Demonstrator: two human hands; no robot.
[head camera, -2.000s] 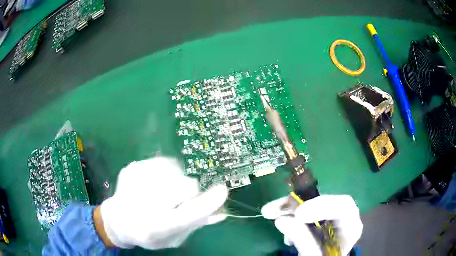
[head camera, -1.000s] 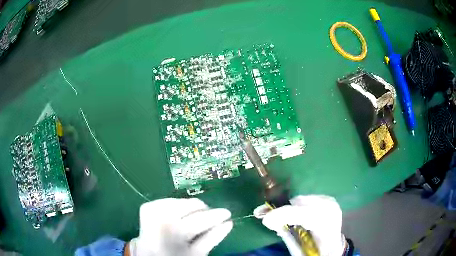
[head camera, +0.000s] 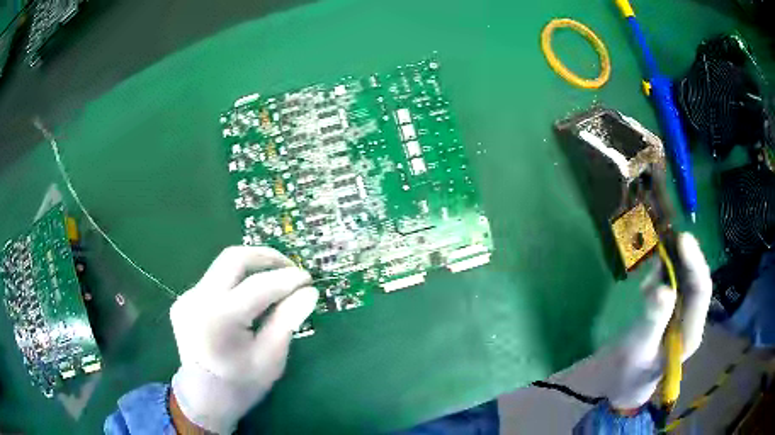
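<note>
The circuit board (head camera: 357, 170) lies flat on the green mat, with white connectors along its near edge. My left hand (head camera: 242, 314), in a white glove, pinches solder wire (head camera: 110, 242) over the board's near left corner. The wire trails to the far left, and a short end reaches over the board. My right hand (head camera: 676, 314), gloved and slightly blurred, holds the yellow-handled soldering iron (head camera: 672, 361) upright beside the stand. The iron's tip is hard to make out near the stand. The iron stand (head camera: 613, 157) has a sponge (head camera: 635, 238) at its near end.
A second board (head camera: 53, 297) stands at the far left on a clear sheet. A yellow ring (head camera: 576, 53) and a blue tube tool (head camera: 671, 127) lie at the upper right. Black ribbed units (head camera: 722, 93) are at the right edge. More boards (head camera: 49, 25) show at the upper left.
My right hand has moved right with the iron, from the board to the stand. My left hand has moved up and left, with the wire, to the board's near corner.
</note>
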